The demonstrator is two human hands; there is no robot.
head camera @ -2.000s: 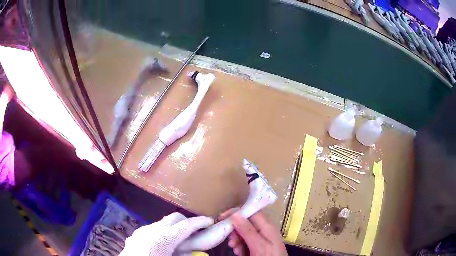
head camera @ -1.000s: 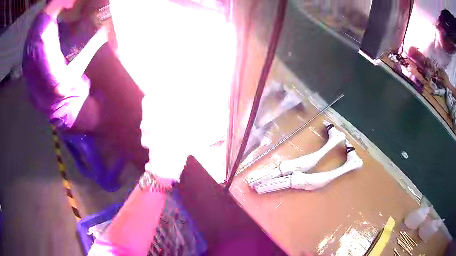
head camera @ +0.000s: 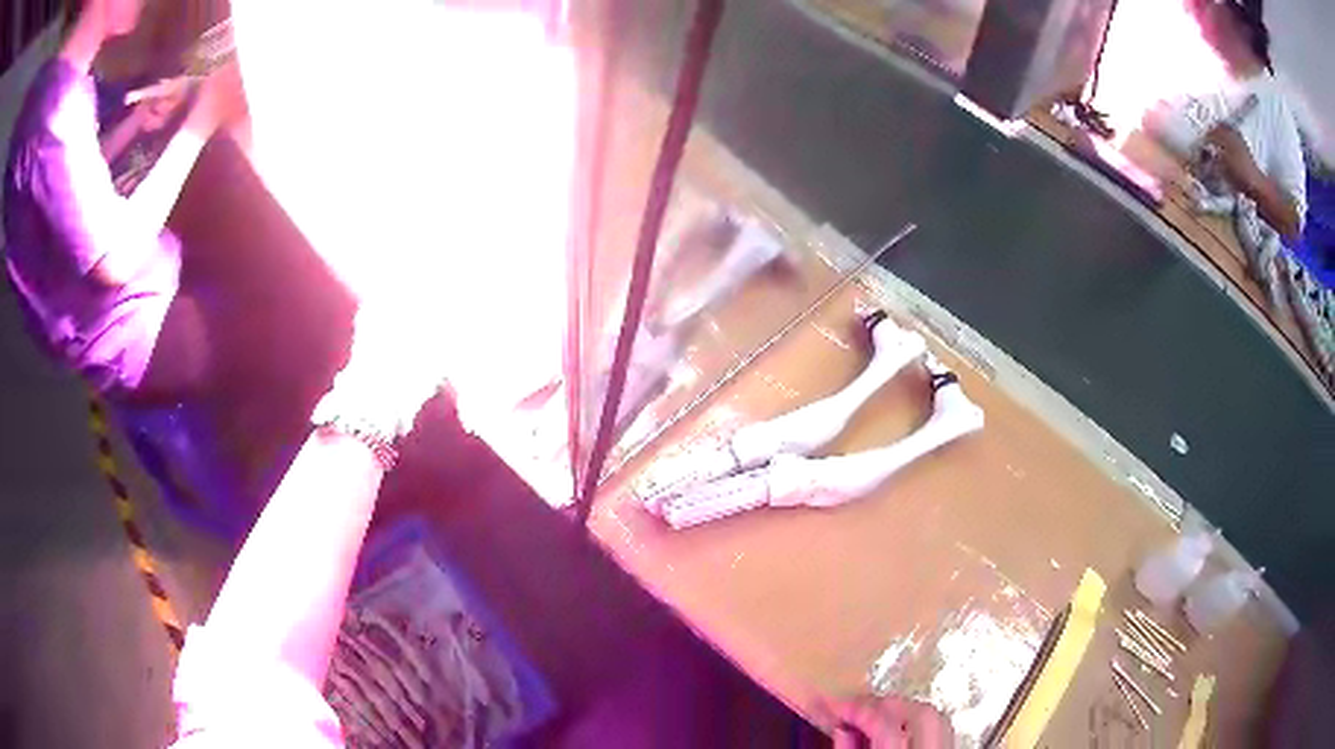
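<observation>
Two white moulded limb parts lie side by side on the brown bench cover; the upper part and lower part have dark bands at their far knobbed ends and ribbed ends toward the side screen. My left arm reaches forward at the lower left. My left hand, in a white glove, is washed out by pink-white glare, so its fingers and any held thing cannot be made out. My right hand is at the bench's near edge, mostly cut off by the bottom of the picture; its grip is hidden.
A thin rod lies beside the clear side screen. Yellow tape, swabs and squeeze bottles are at the lower right. A crate of parts is below. One person sits left, another beyond the green belt.
The limb part held in both hands earlier now lies beside the other one. The view has swung left, and my left arm has reached out into the glare.
</observation>
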